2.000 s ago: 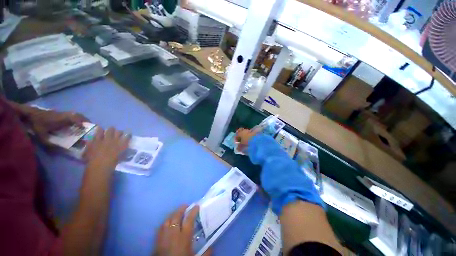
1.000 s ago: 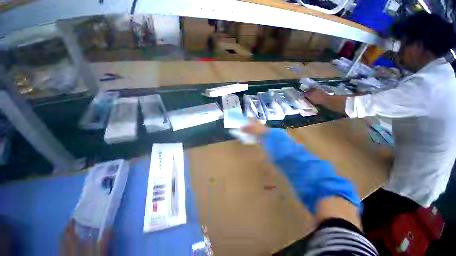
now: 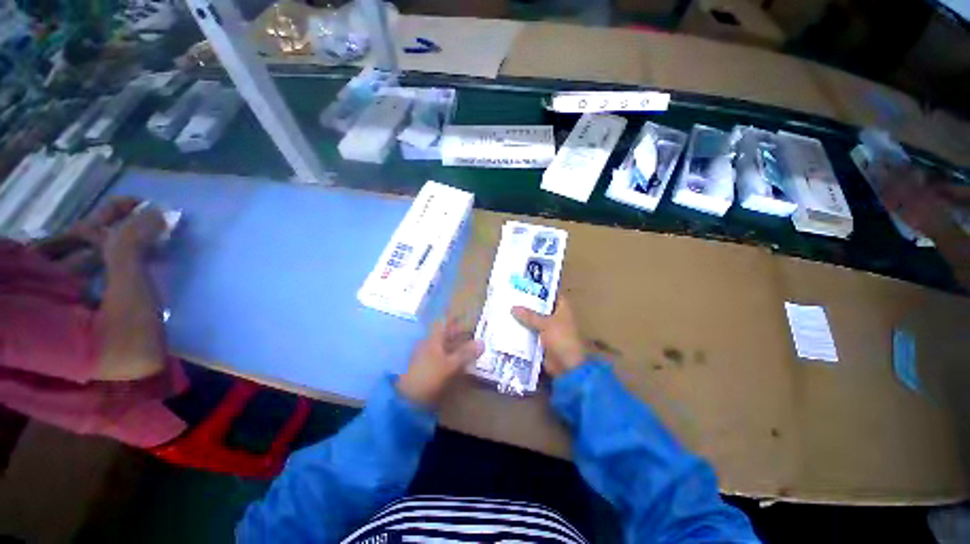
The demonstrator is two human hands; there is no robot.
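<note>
A filled clear tray [image 3: 521,303] lies over the brown cardboard in front of me, with dark parts and a light-blue patch near its far end and a white sheet in its middle. My left hand [image 3: 438,359] holds its left edge near the close end. My right hand [image 3: 556,335] grips its right side, thumb over the white sheet. A closed white printed box [image 3: 418,251] lies to the left, at the right edge of the blue mat.
The green conveyor [image 3: 495,193] behind carries several boxes and filled trays. A white upright [image 3: 258,96] stands at back left. A co-worker in red is at left; another person's hand is at far right. A leaflet [image 3: 812,332] and a light-blue piece [image 3: 905,359] lie on the cardboard.
My right hand has come back from the conveyor to the tray. The tray has moved right, from the blue mat to over the cardboard, and both hands now hold it.
</note>
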